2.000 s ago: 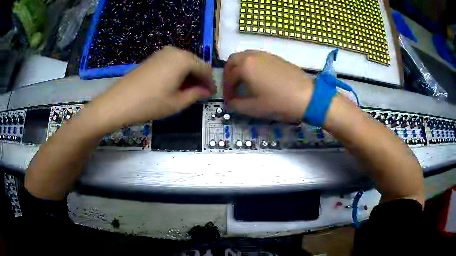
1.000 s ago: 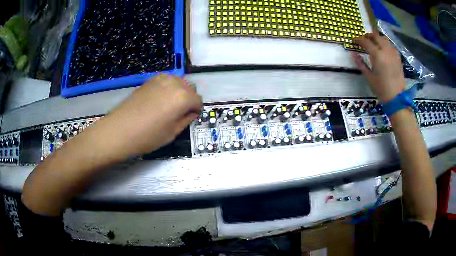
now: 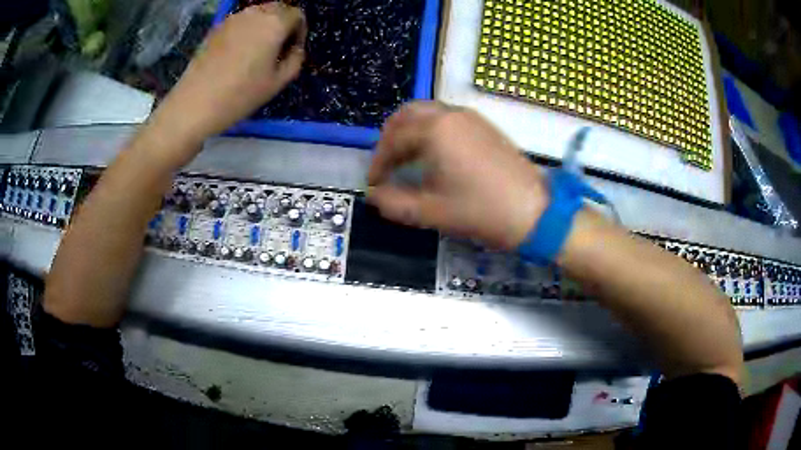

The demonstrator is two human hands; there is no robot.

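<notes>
My left hand is over the left part of the blue bin of small black leaded parts. Its fingers are curled; whether they hold a part is hidden. My right hand, with a bright blue wrist strap, is over the conveyor, above the dark gap and the left end of a circuit board panel. Its thumb and fingertips are bent towards each other and blurred; no part can be made out. Another panel lies left of the gap, with blue and round silvery parts; my left forearm crosses its left end.
Yellow transformers stand in rows on a white board behind the line. The silver conveyor rail runs across. A dark pad and small loose bits lie on the front ledge. A clear bag is at far right.
My right hand has come back from the transformer rows to above the line. My left hand has moved from the line up over the blue bin. The view has shifted and tilted.
</notes>
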